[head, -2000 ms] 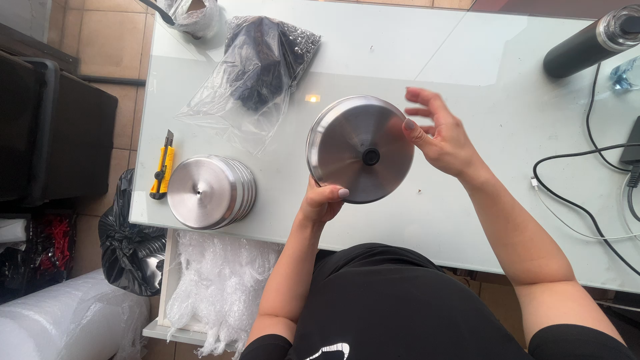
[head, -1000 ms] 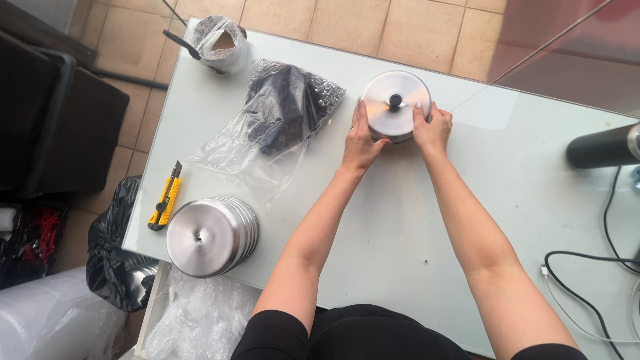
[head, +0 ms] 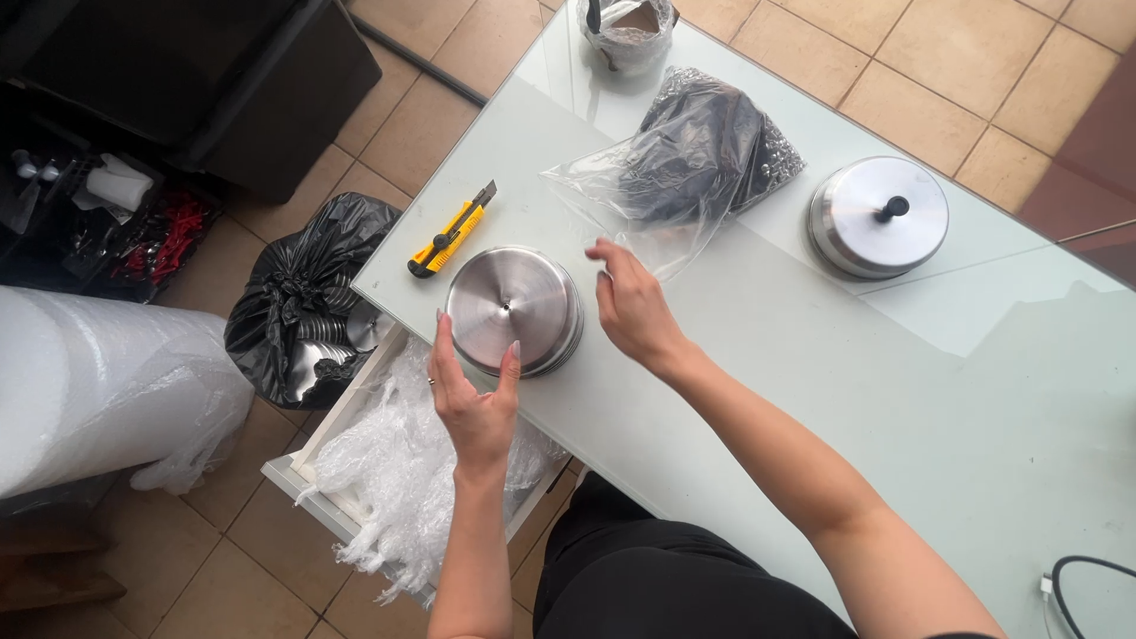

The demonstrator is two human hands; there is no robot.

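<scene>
A stack of round brushed-metal lids (head: 515,306) stands near the left corner of the glass-topped table, a small hole at the centre of its top piece. My left hand (head: 475,395) has its thumb and fingers spread at the near rim of the stack; whether it grips is hard to tell. Just right of the stack, in the air, is my right hand (head: 632,306), holding nothing, fingers loosely bent. Farther right on the table rests a metal lid with a black knob (head: 880,216), which neither hand touches.
A yellow utility knife (head: 453,229) lies beyond the stack, near a clear plastic bag with dark contents (head: 701,160) and a plastic-wrapped container (head: 628,35). Below the table's edge, an open drawer (head: 311,506) holds bubble wrap. A black bag (head: 306,257) with metal pieces sits on the floor.
Both hands have left the knobbed lid on the table and moved left to the stack. Two seconds ago my left hand held a lid up over the table. The view has shifted left.
</scene>
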